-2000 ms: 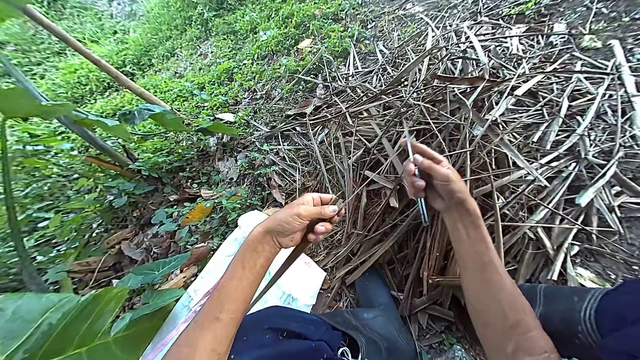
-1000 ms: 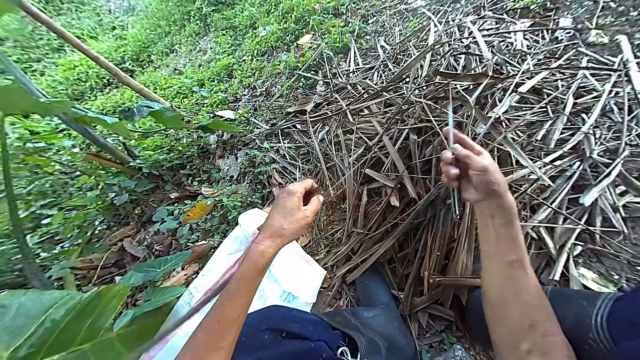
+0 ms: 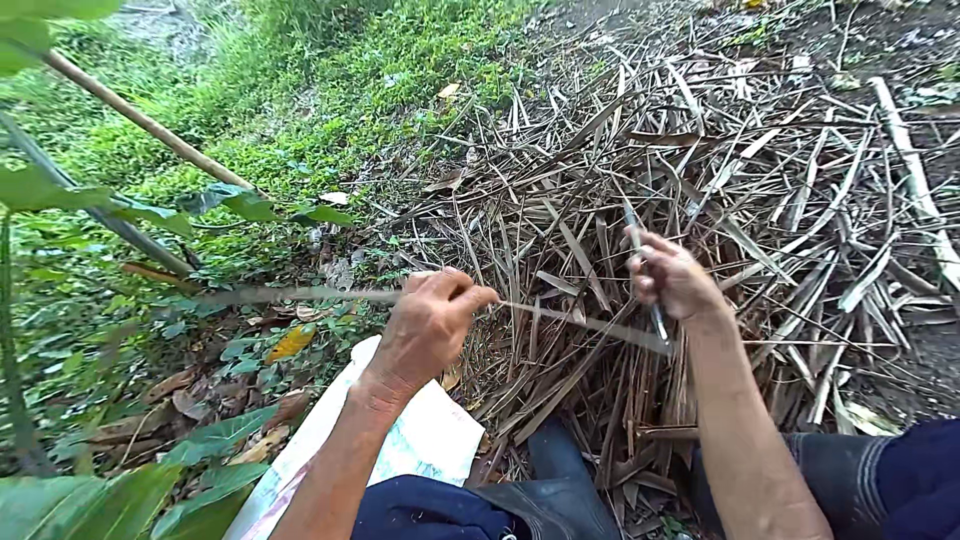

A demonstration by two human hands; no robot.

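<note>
My left hand [image 3: 429, 326], at the centre, is closed on a thin, flat strip of plant leaf [image 3: 600, 324]. The strip is blurred and runs out on both sides of the fist, one part toward the left and one toward the right. Its right end lies close to the lower end of a slim metal tool [image 3: 634, 225], perhaps a knife; whether they touch I cannot tell. My right hand [image 3: 671, 279] holds this tool upright with a slight tilt, over a heap of dry leaf strips [image 3: 570, 240].
A white printed sheet or sack [image 3: 431, 435] lies beside my dark boots [image 3: 555, 457]. Broad green leaves [image 3: 97, 502] and a brown pole [image 3: 150, 124] stand at the left. A pale stick [image 3: 911, 161] lies on the right, and low green plants grow behind.
My right hand has moved left and down with the tool since one second ago. My left hand has turned, and the strip now stretches across the view rather than down toward my lap.
</note>
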